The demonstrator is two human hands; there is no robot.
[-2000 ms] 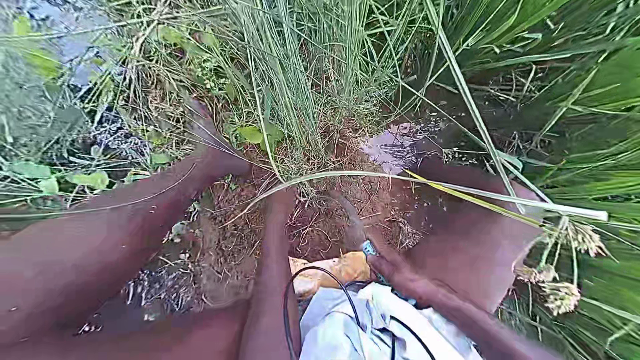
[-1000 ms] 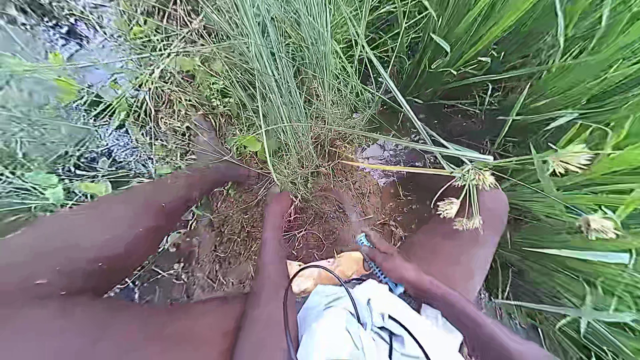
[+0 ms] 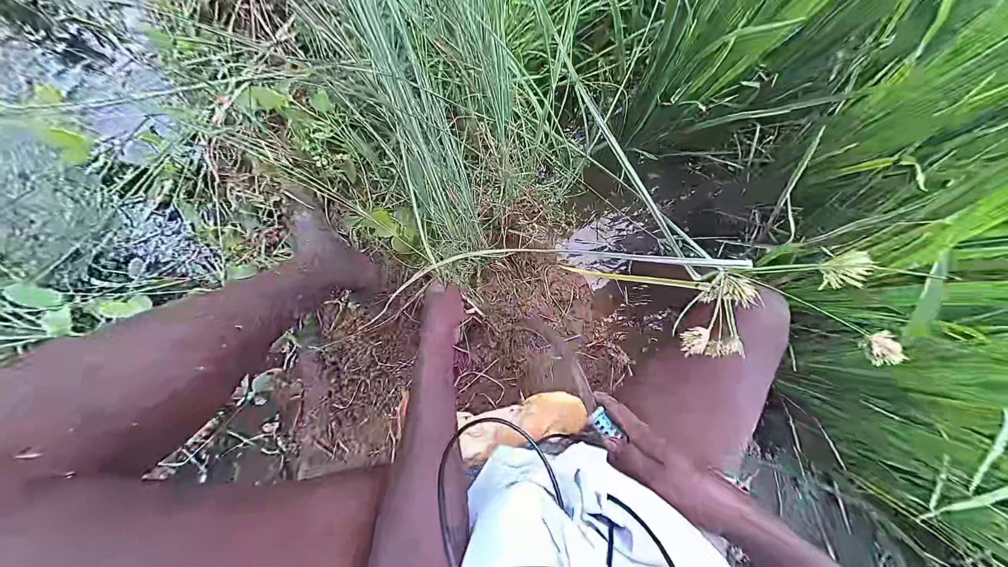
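My left hand (image 3: 446,305) is low at the foot of a clump of tall green grass (image 3: 429,157), closed around stems at its near edge; its fingers are partly hidden. In my right hand (image 3: 634,441), lower right, is the blue-and-white handle (image 3: 605,423) of a sickle. The sickle's curved, muddy blade (image 3: 571,358) points up and left over the brown soil (image 3: 504,315), right of my left hand and apart from it. The blade tip blends into the mud and is hard to make out.
My bare legs are spread at both sides, with a foot (image 3: 331,252) at left. Muddy water (image 3: 598,240) lies behind the soil. A sedge stalk with pale flower heads (image 3: 728,290) crosses toward my right knee. Dense green blades (image 3: 906,181) stand at right. A black cable (image 3: 445,472) loops over white cloth (image 3: 520,504).
The right hand and sickle have shifted slightly, and the blade shows more clearly than a second ago. The left hand stays at the foot of the clump.
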